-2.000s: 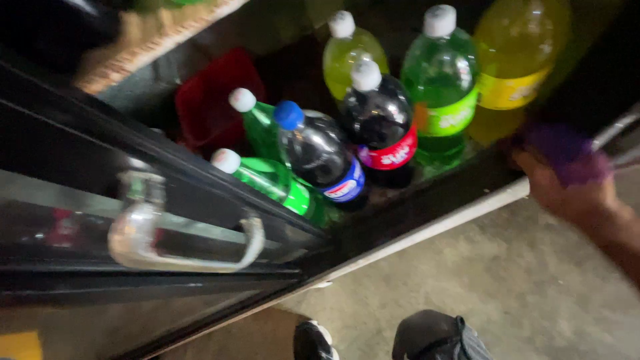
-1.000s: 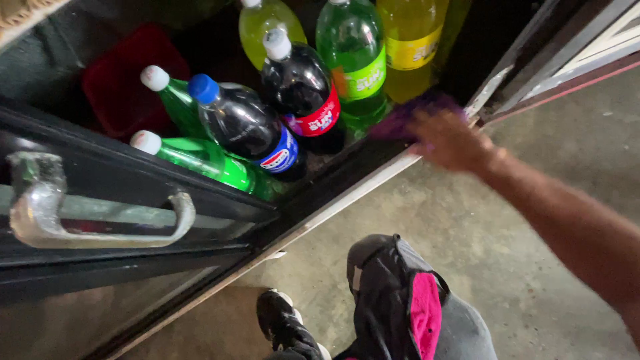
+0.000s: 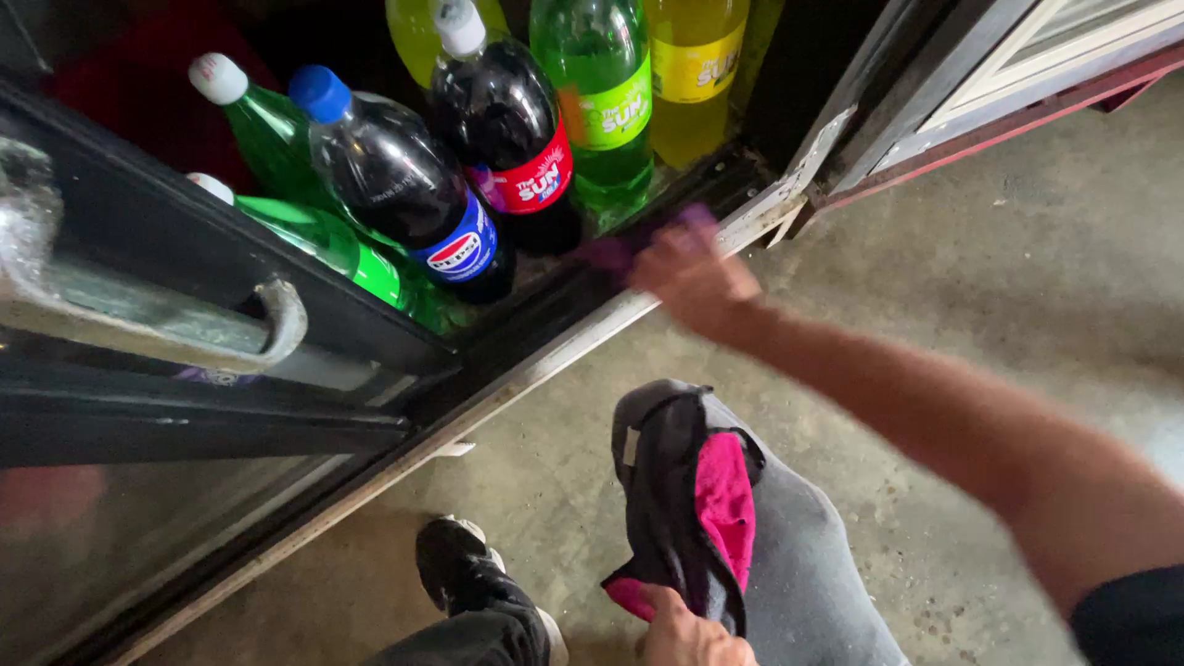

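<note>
My right hand [image 3: 694,277], blurred, presses a purple cloth [image 3: 615,252] on the black bottom sill of an upright glass-door cooler, close to the bottles. At the bottom edge, my left hand [image 3: 689,634] grips a black and pink fabric item [image 3: 684,490] that lies over my grey-clad knee. Inside the cooler stand a cola bottle with a red label [image 3: 509,129], a Pepsi bottle with a blue cap [image 3: 407,185], a green soda bottle [image 3: 597,102] and a yellow soda bottle [image 3: 698,74]. Green bottles with white caps [image 3: 277,139] lean behind the door.
The cooler door [image 3: 203,268] is swung open at left, its worn metal handle [image 3: 148,324] facing me. A pale metal edge strip [image 3: 555,351] runs along the cooler's base. Another unit with a red lower rail [image 3: 999,139] stands at upper right. My shoe [image 3: 458,560] rests on the concrete floor.
My right hand with the purple cloth has moved left along the sill from its right end. My left hand has come into view on the black and pink fabric.
</note>
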